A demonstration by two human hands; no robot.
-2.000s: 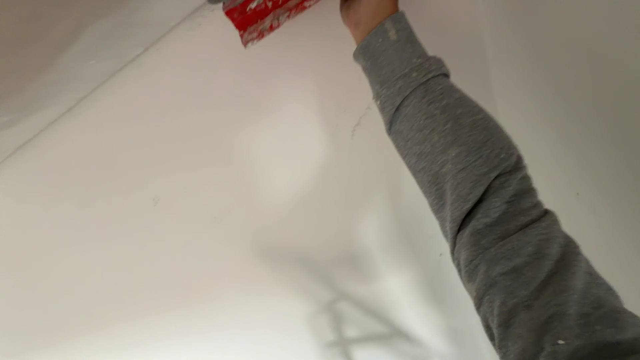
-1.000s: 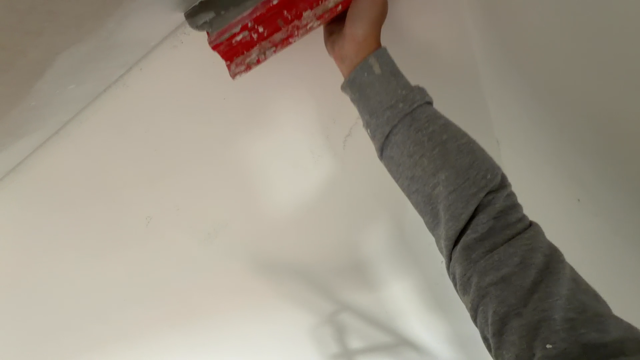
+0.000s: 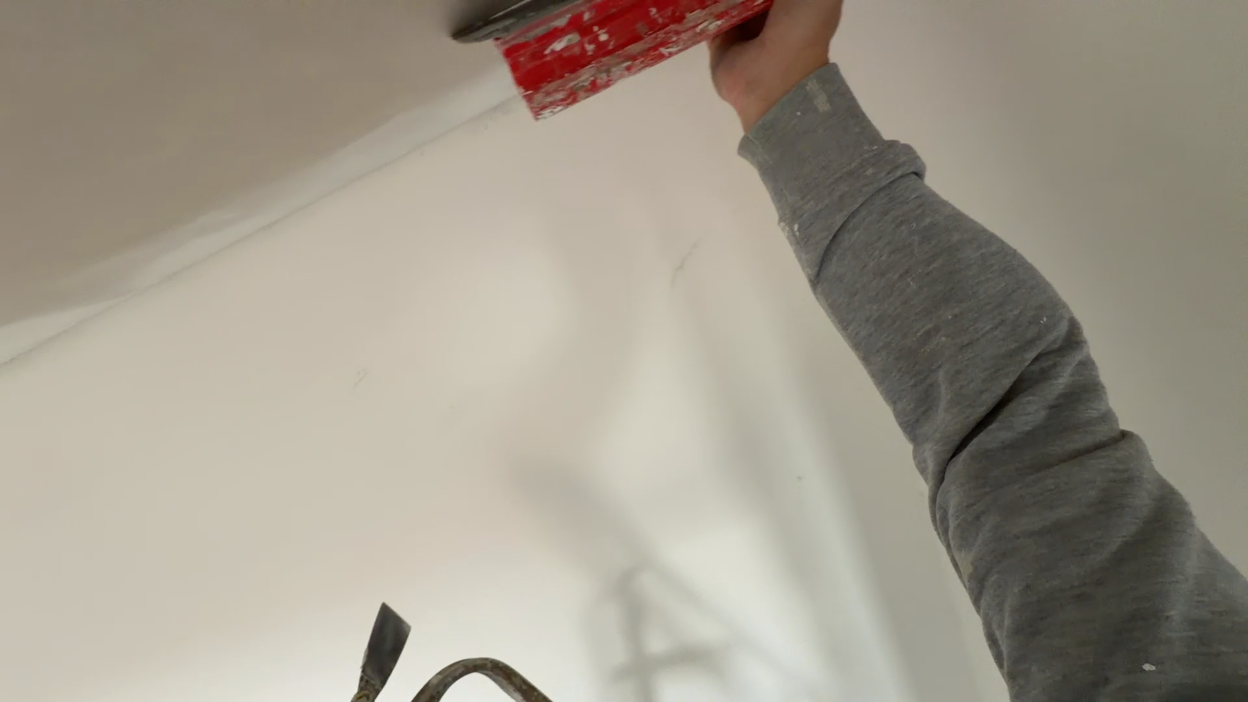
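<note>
My right hand (image 3: 775,58), at the top edge of the view, is closed around a wide red tool (image 3: 624,49), which looks like a plasterer's skimming blade or float. White plaster spots its red body. The tool's dark flat edge (image 3: 517,18) lies at or close to the ceiling, near the line where ceiling and wall meet. Part of the tool and of my fingers is cut off by the frame. A grey sleeve with small plaster spots covers my right arm. My left hand is not in view.
The pale wall (image 3: 292,409) meets the ceiling (image 3: 195,117) along a slanting joint. A small metal putty knife blade (image 3: 388,636) and a curved metal rod (image 3: 480,667) rise from the bottom edge. Shadows fall on the wall, and another wall surface (image 3: 1102,195) stands at right.
My right hand and the red tool have moved to the right along the top of the wall since a second ago. The knife blade and curved rod have come into view below.
</note>
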